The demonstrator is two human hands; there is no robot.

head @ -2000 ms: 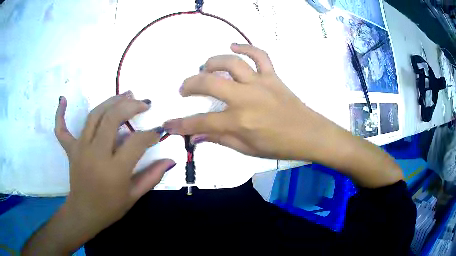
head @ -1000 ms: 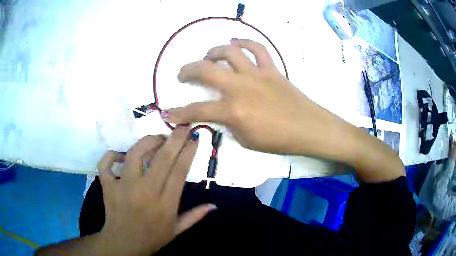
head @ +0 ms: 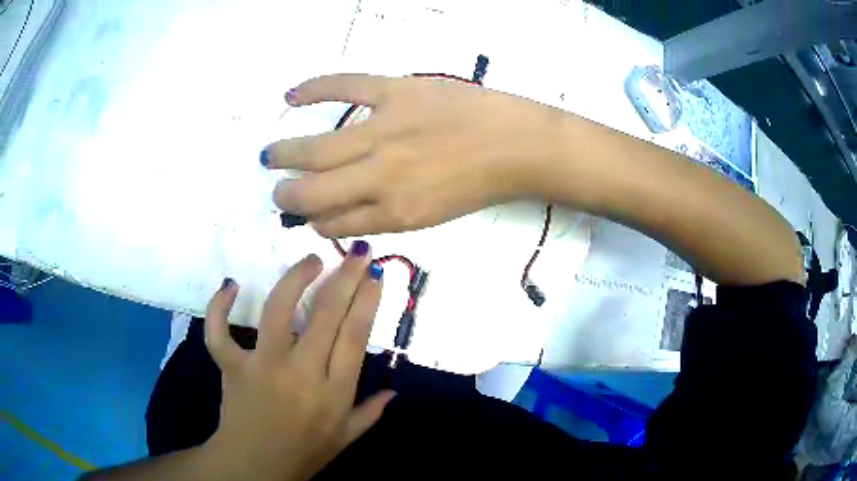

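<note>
The white panel (head: 470, 329) lies at the bench's near edge. The red-and-black wire ring (head: 537, 254) lies on it, partly hidden by my right hand. Small black connectors (head: 535, 294) show at the right, the top and by my right fingers. The lead-end connector (head: 405, 329) points to the near edge. My right hand (head: 385, 160) is spread flat over the ring's left part, by a black connector (head: 293, 219). My left hand (head: 301, 348) has its fingertips on the panel beside the wire near the lead. What lies under both hands is hidden.
The picture sheet (head: 678, 315) lies at the right, mostly behind my right forearm. A whitish oval object (head: 652, 98) is at the far right. A dark bracket (head: 823, 280) is partly hidden by my arm. A blue stool (head: 583, 409) stands below the bench edge.
My right hand has moved left and turned, its forearm now across the ring's right side. A right-side connector has come into view. My left hand stays near the lead. The camera view has shifted.
</note>
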